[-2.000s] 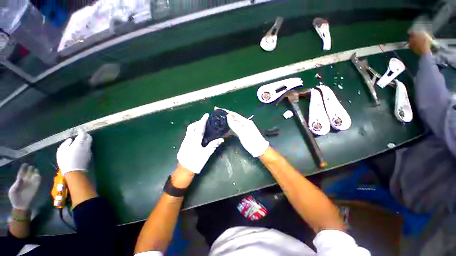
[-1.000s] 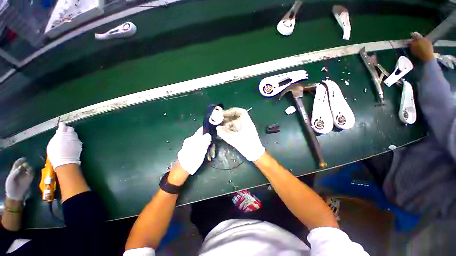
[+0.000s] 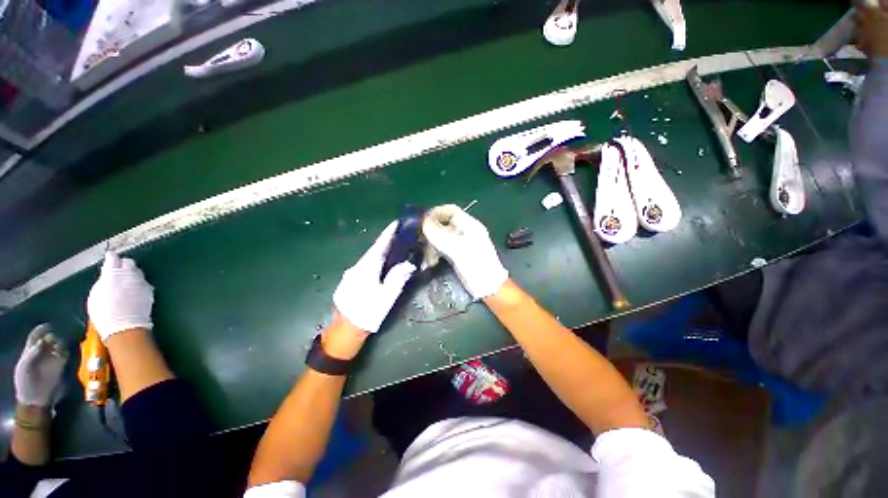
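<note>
My left hand, in a white glove, grips a dark navy arm part above the green bench. My right hand, in a white glove, has its fingers closed at the part's right side. A thin pale pin sticks out near the right fingertips. The fingers hide much of the part, and I cannot tell if the right hand holds the pin or presses the part. A claw hammer lies to the right, beside white arm housings. A small dark piece lies between my right hand and the hammer.
Locking pliers and more white housings lie further right. Beyond the pale strip lie a few white housings. At left, a neighbour's gloved hand is on an orange electric screwdriver. A person in grey sits at right.
The navy part has been turned in my hands; a pale round area seen a second ago is now covered by my right fingers. A white housing beyond the strip has come into clear view at left.
</note>
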